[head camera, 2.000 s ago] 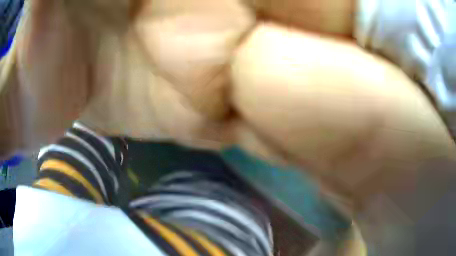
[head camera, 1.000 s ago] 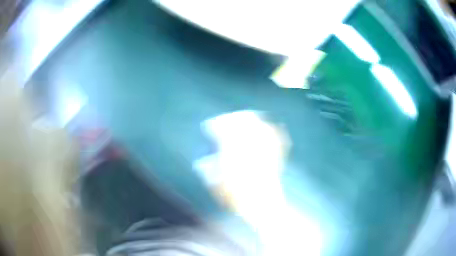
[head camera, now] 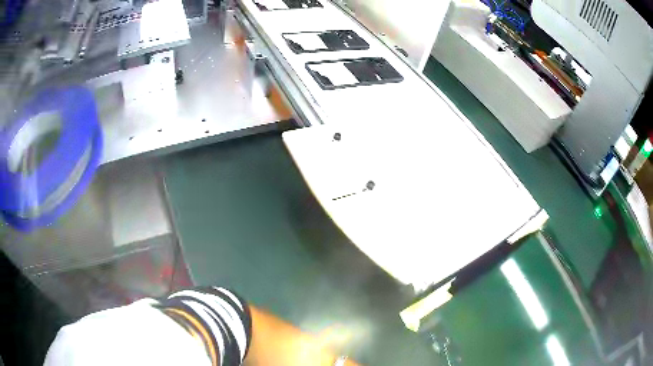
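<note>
Three dark phone housings lie in a row on the white carrier plate (head camera: 422,171); the nearest housing (head camera: 354,72) and the middle one (head camera: 326,41) show whole, and the farthest (head camera: 286,3) is cut by the top edge. Each has a white-looking open part. My left hand (head camera: 304,347) reaches in at the bottom from a striped cuff, over the green mat. It is blurred and cut off by the bottom edge, so its fingers and anything in them are hidden. My right hand is out of the picture.
Yellowish tape (head camera: 427,306) is at the plate's front corner, with small shiny scraps (head camera: 442,347) on the mat nearby. A blue tape roll (head camera: 50,157) is at the far left beside metal machinery (head camera: 208,93). A white-grey machine (head camera: 608,78) stands at the upper right.
The view has swung from blurred close-ups to the plate and machinery. Two seconds ago large blurred skin areas and two striped cuffs showed; now one cuff shows at the bottom.
</note>
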